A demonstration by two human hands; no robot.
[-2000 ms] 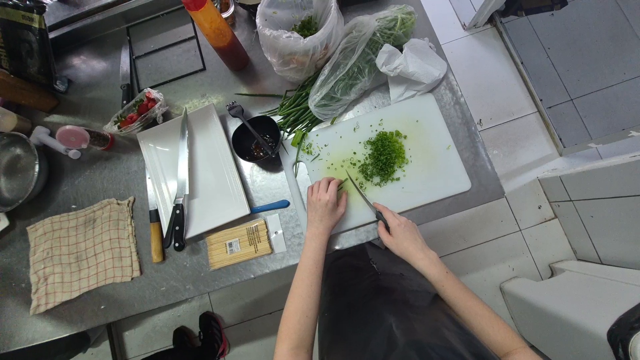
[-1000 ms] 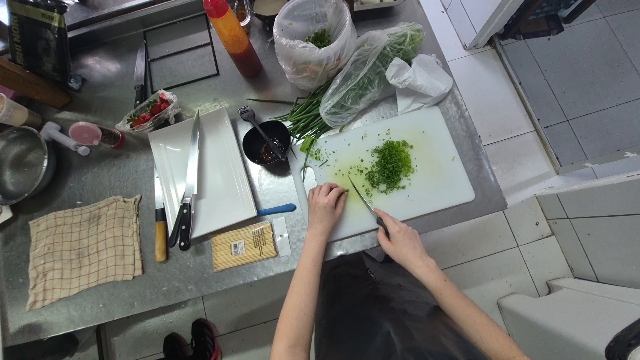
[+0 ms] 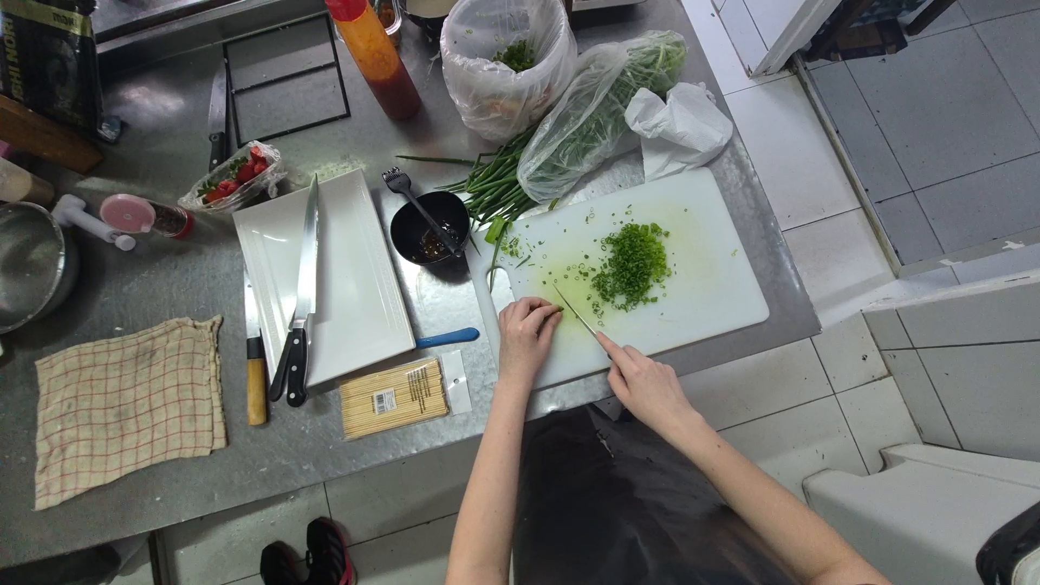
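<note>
A kitchen knife (image 3: 577,310) is in my right hand (image 3: 647,387), its blade pointing up and left over the white cutting board (image 3: 715,284). My left hand (image 3: 526,337) is on the board's left part, fingers curled over a bit of green onion (image 3: 558,309) that shows at the fingertips beside the blade; most of it is hidden. A heap of finely chopped green onion (image 3: 632,264) lies on the board beyond the knife, with loose rings scattered around. Uncut green onions (image 3: 500,180) lie behind the board, partly under a plastic bag of leafy greens (image 3: 601,114).
Left of the board stand a black bowl (image 3: 429,227) with a dark utensil and a white rectangular plate (image 3: 349,284) with a long knife (image 3: 309,268) across it. A bamboo mat (image 3: 394,400), a wooden-handled knife (image 3: 256,382), a checked cloth (image 3: 130,406) and a sauce bottle (image 3: 378,65) are also on the metal counter.
The knife in my right hand has shifted slightly at my left fingertips. Both hands stay at the same part of the board.
</note>
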